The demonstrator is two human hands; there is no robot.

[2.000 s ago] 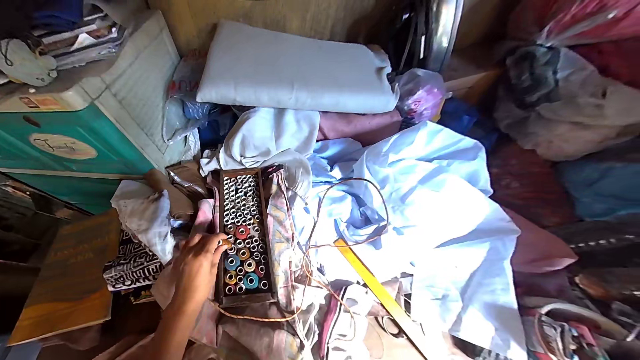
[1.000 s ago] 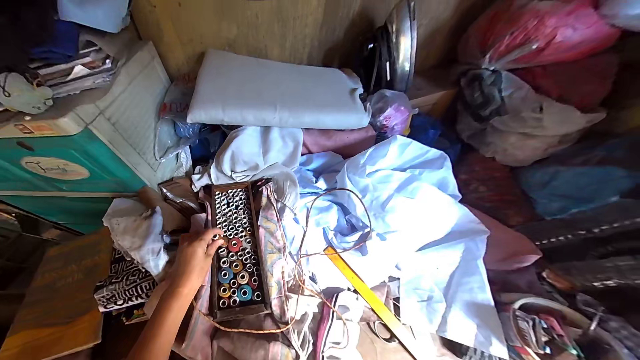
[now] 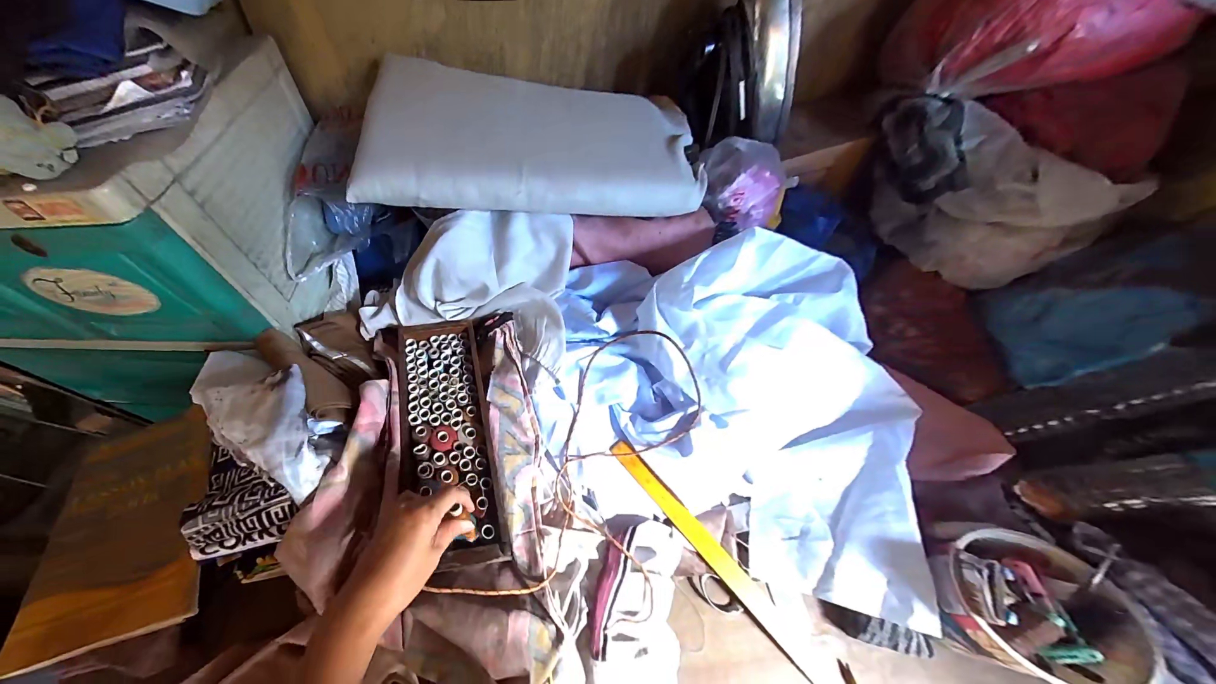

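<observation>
A long dark wooden box [image 3: 483, 389] full of upright thread spools lies on patterned pink cloth [image 3: 518, 427], left of centre. Most spool tops look pale; a red spool [image 3: 443, 438] stands among them. My left hand [image 3: 418, 532] is over the near end of the box, thumb and forefinger pinched round a thread spool [image 3: 457, 511]. Whether that spool is lifted clear of the others cannot be told. White and pale blue cloth [image 3: 788, 380] lies heaped to the right, with a thin cord [image 3: 700, 380] looped over it and a yellow ruler [image 3: 703, 541] slanting below. My right hand is out of view.
A grey cushion [image 3: 522, 142] lies behind the cloth. At the left stand a green and white cabinet [image 3: 123, 285] and a large yellowish book [image 3: 114, 541]. Scissors handles [image 3: 714, 594] show beside the ruler. An open round tub [image 3: 959, 546] of small items is at lower right, below stuffed plastic bags [image 3: 1007, 190].
My left hand has moved from the left edge of the box, beside the red spool, to the spools at its near end. The fingers now close round one spool.
</observation>
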